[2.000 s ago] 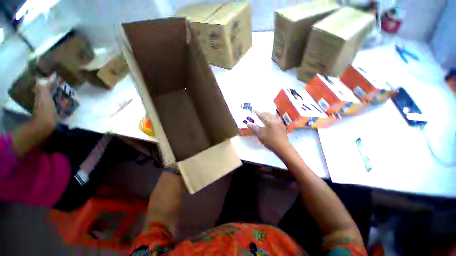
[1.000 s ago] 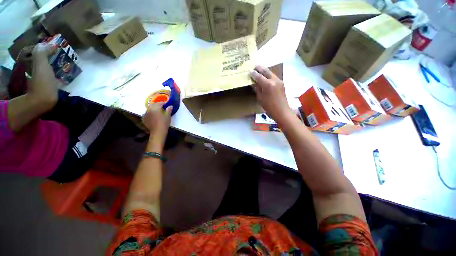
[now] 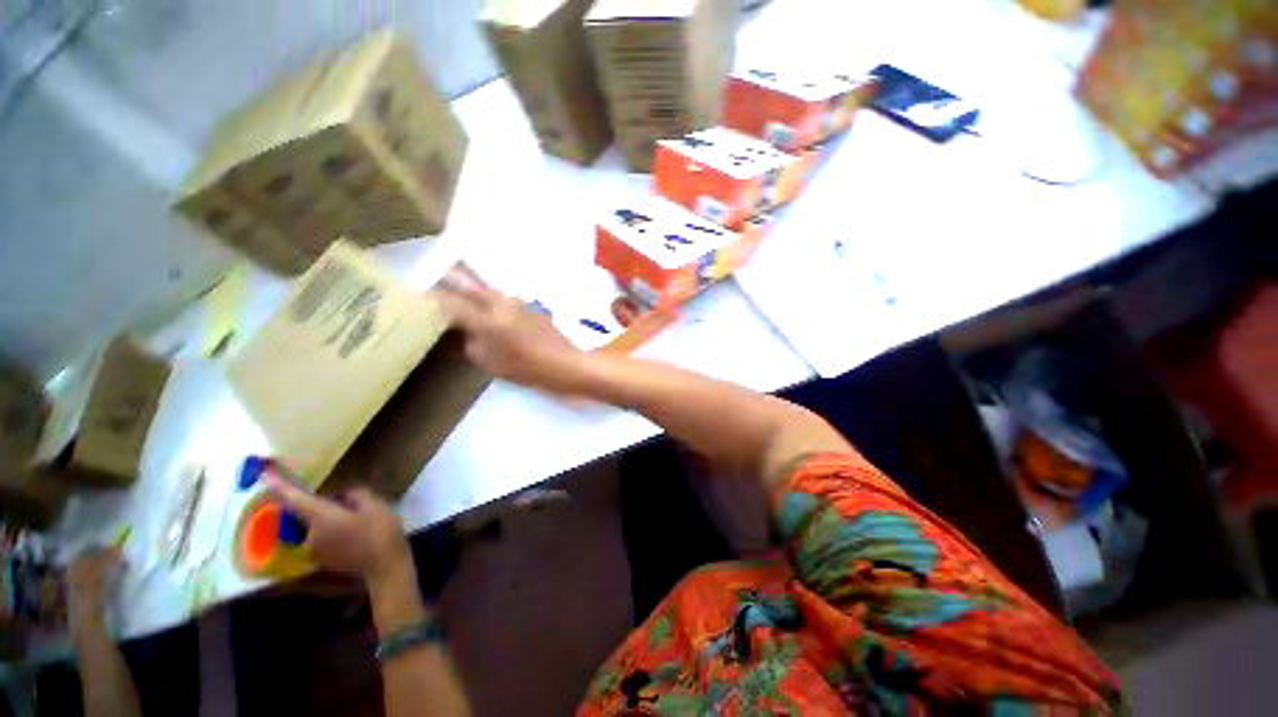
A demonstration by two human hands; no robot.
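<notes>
A brown shipping carton [image 3: 337, 350] lies tilted on the white table, its open end towards me. My right hand [image 3: 491, 329] grips its upper right edge. My left hand [image 3: 344, 530] is at the carton's lower left, on a blue and orange tape dispenser [image 3: 266, 537]; blur hides the exact finger hold. Three orange and white retail boxes [image 3: 659, 252] stand in a slanting row right of the carton. Another flat-lying retail box is partly hidden behind my right forearm.
Closed cartons [image 3: 330, 161] stand at the back, two more [image 3: 652, 84] beside them. A smartphone [image 3: 925, 102] lies beyond the retail boxes. An orange-yellow stack [image 3: 1184, 84] is at far right. Another person's hand [image 3: 95, 581] and small cartons [image 3: 119, 406] are at left. The table's front edge [image 3: 631, 446] slants.
The view has swung right. The open carton has gone from upright to lying down since the oldest frame. My left hand stays at the dispenser and my right hand at the carton since the middle frame.
</notes>
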